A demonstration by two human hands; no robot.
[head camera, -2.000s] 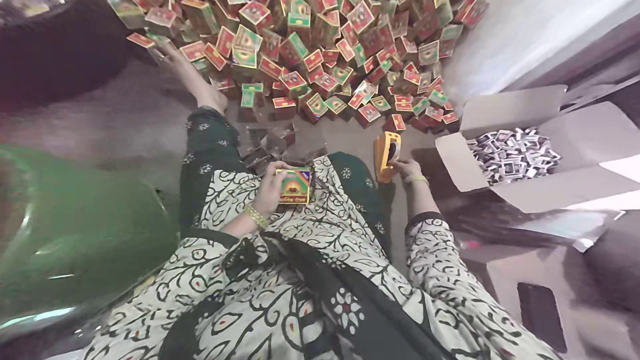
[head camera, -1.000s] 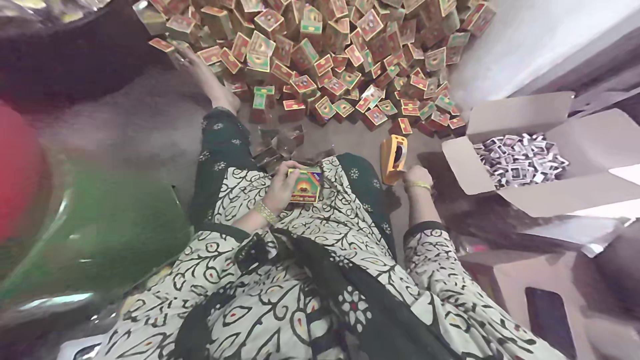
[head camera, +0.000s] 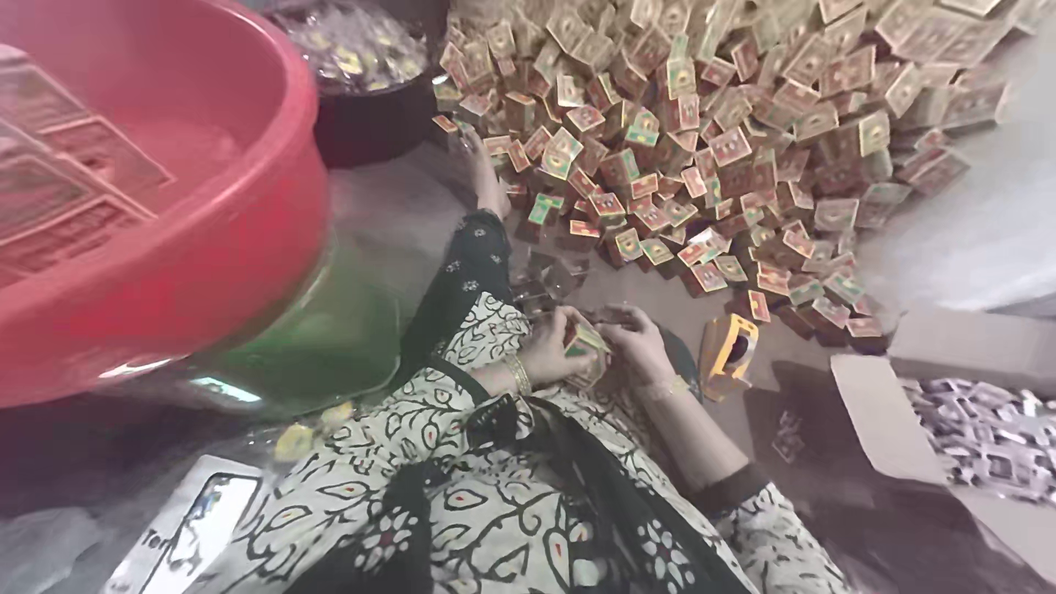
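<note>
Above my lap, my left hand [head camera: 554, 351] grips a small printed carton [head camera: 583, 340] in green, red and yellow. My right hand [head camera: 639, 346] is close against the carton's right side, its fingers bent near the edge; whether they pinch it is unclear. A yellow tape dispenser [head camera: 728, 356] stands on the floor just right of my right hand. Beyond my legs lies a large heap of similar small printed cartons [head camera: 643, 190].
A red plastic tub [head camera: 280, 190] with printed cartons stands at the left, above a green tub [head camera: 330, 330]. Behind is a dark tub [head camera: 371, 124] of wrapped items. An open cardboard box [head camera: 883, 421] of small pieces sits at the right.
My right hand has moved from beside the tape dispenser to the carton in my left hand. The view has shifted toward the left, bringing the red tub into sight.
</note>
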